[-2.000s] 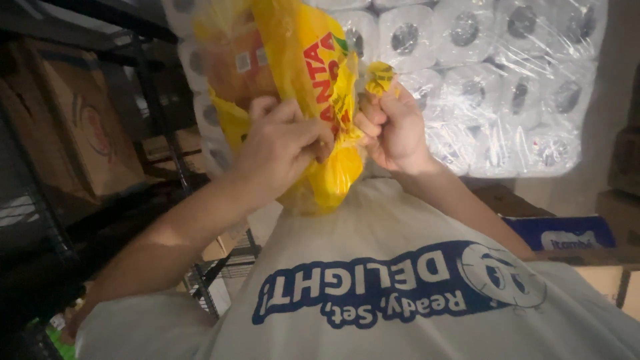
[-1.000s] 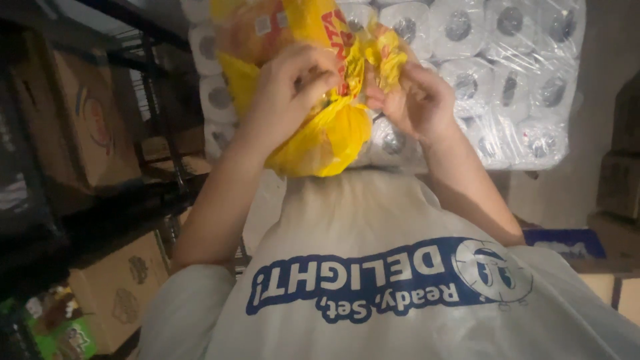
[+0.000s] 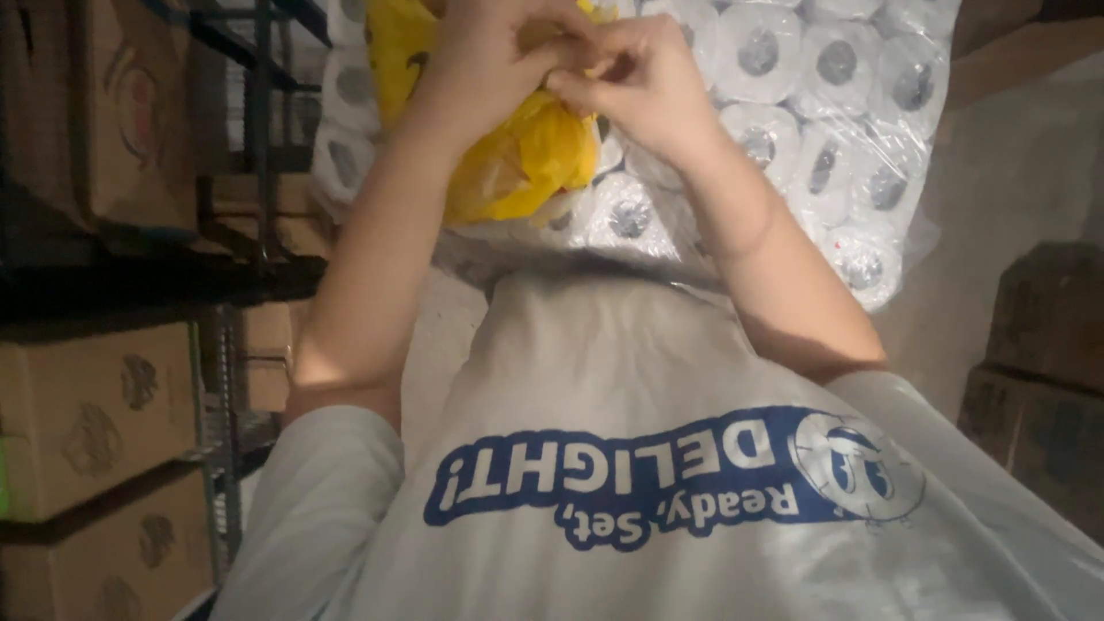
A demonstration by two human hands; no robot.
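Observation:
A yellow plastic bag lies over the left part of a large clear-wrapped pack of white paper rolls. My left hand is at the bag's gathered top, fingers bent onto the plastic. Close against it, my right hand pinches at the same spot with thumb and forefinger. The fingertips of both hands nearly meet, and what lies between them is mostly hidden. Something brownish shows faintly through the bag. The bag's upper part runs out of view behind my left hand and forearm.
Cardboard boxes are stacked at the lower left, beside a dark metal shelf rack. Another carton stands at the upper left. More boxes sit in shadow at the right edge, beyond a grey floor.
Both hands have come closer together at the bag's gathered top. The loose yellow end that stood up by my right hand no longer shows. The view has shifted.

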